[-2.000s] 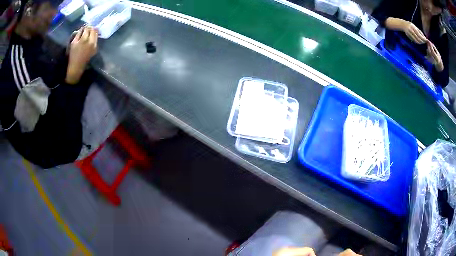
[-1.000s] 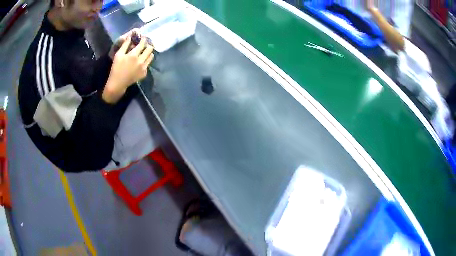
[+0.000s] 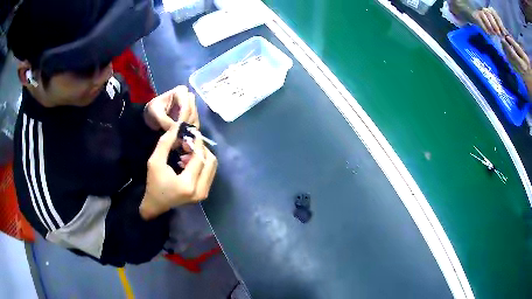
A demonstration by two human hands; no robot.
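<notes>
Neither of my hands is in the picture. Nearest in front of me, two small black housings lie close together on the dark grey bench top. Farther left, a clear plastic tub holds thin white leads. Beside it, a neighbouring person's two hands hold a black housing with white leads sticking out of it.
A seated person in a dark striped jacket is at the left. A white lid lies behind the tub. The green conveyor belt carries an assembly. Across it are another person's hands and a blue tray.
The view has swung left and nearer the neighbour. My partly visible hands, the lidded box, the blue tray of leads and the plastic bag on my side have left the picture.
</notes>
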